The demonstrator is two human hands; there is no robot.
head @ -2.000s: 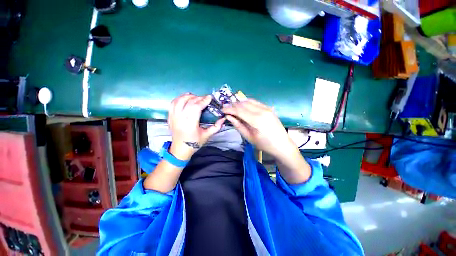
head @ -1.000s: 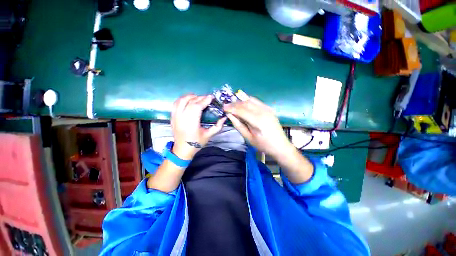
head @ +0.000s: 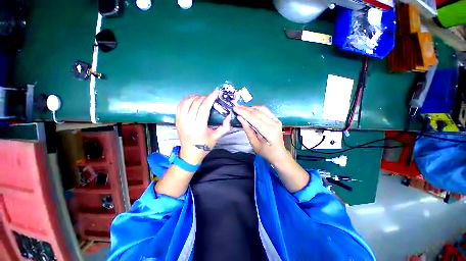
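My left hand, bare with a blue wristband, holds a small dark device with shiny, metallic circuit parts between thumb and fingers, over the bench's front edge. A small pale piece shows at its right side. My right hand is closed around a thin metallic tool, possibly tweezers, whose rear end shows below the fingers. Its fingertips are at the lower right of the device. The tool's tip and exact contact are too small to tell.
The green bench bears a knife-like blade, blue bin, white sheet and red-black cables. A grey tool lies far right. Red trays stand at left. A blue sleeve shows at the right edge.
My right fingers have shifted down and right, uncovering more of the device and pale piece. The thin tool now shows in my right hand. My left hand keeps its hold.
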